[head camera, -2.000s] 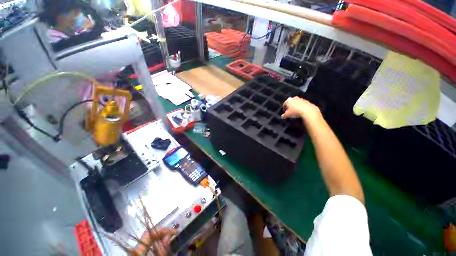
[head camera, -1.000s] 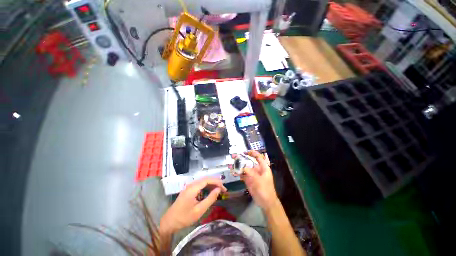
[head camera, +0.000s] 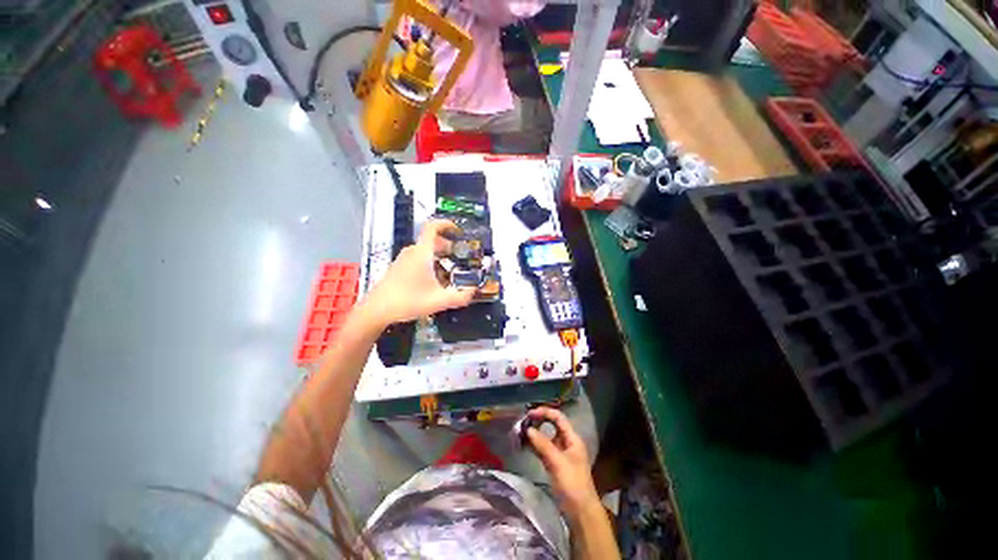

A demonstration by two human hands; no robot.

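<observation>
My left hand [head camera: 416, 282] reaches over the fixture nest [head camera: 473, 254], with thumb and fingers around a small dark unit [head camera: 466, 279] at the nest. Whether the unit is seated or lifted cannot be told. My right hand [head camera: 554, 440] is low in front of the machine's front edge, its fingers closed on a small round watch case [head camera: 536, 427]. The nest sits on a long black slide base [head camera: 473, 322] with a green piece at its far end. The yellow press head [head camera: 396, 104] is above and behind the nest.
A handheld terminal [head camera: 553, 284] and small black block [head camera: 531, 211] lie right of the fixture. Red and pale buttons [head camera: 531, 372] line the front edge. A large black foam tray [head camera: 810, 284] stands on the green bench at right. A red pocket tray [head camera: 328, 313] is at left.
My left hand has moved forward from the machine's front edge onto the nest. My right hand has drawn back towards me with the case, away from the terminal.
</observation>
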